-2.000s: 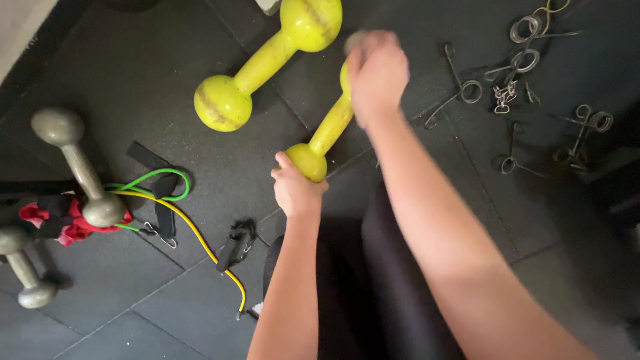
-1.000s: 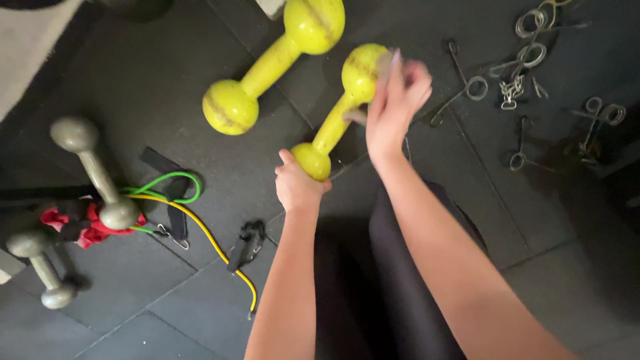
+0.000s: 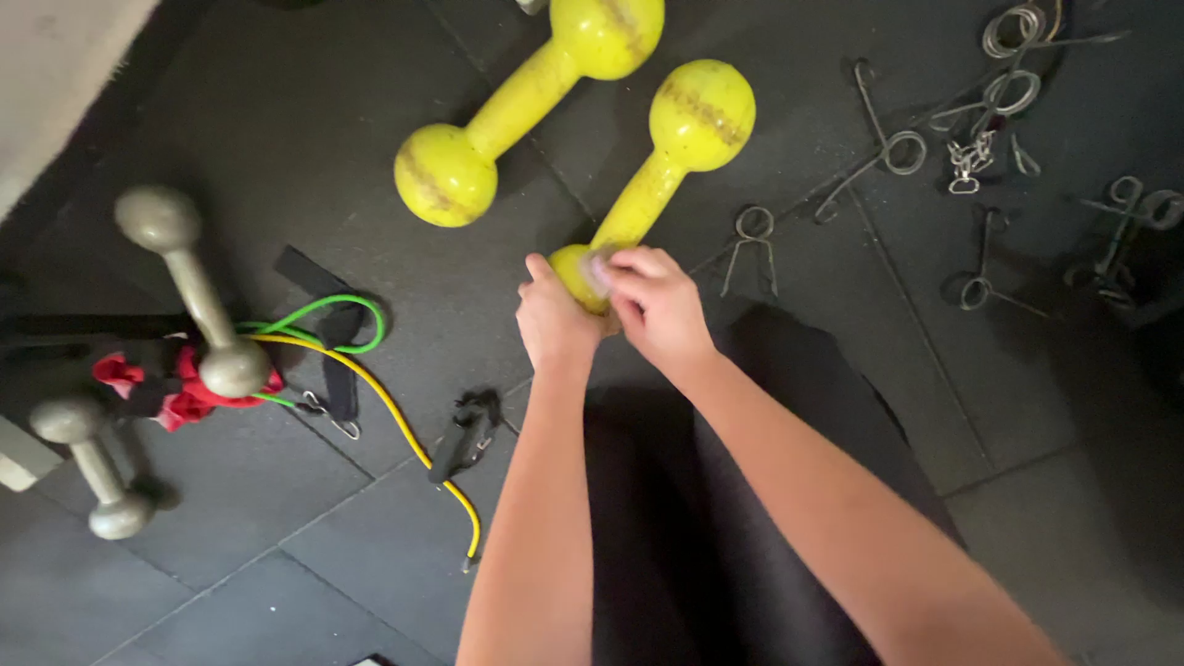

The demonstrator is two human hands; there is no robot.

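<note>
A yellow dumbbell with round ends point(image 3: 647, 190) lies at a slant on the dark floor, with brownish scuffs on its far ball. My left hand point(image 3: 558, 319) grips its near ball from the left. Against the same ball, on the right, is my right hand point(image 3: 647, 301), its fingers bent together around a small pale, blurred thing that I cannot make out. A second, similar yellow dumbbell point(image 3: 523, 97) lies up and to the left, apart from the first.
Two grey dumbbells point(image 3: 199, 296) point(image 3: 97, 467) lie at left, one over red cloth point(image 3: 190, 398). Green point(image 3: 375, 324) and yellow point(image 3: 393, 407) resistance tubes and a black strap point(image 3: 453, 444) lie nearby. Several metal spring collars point(image 3: 902, 153) are scattered at right, with a small chain point(image 3: 969, 162).
My right hand has moved from the dumbbell's far ball down to its near ball. My left hand has stayed at the near ball.
</note>
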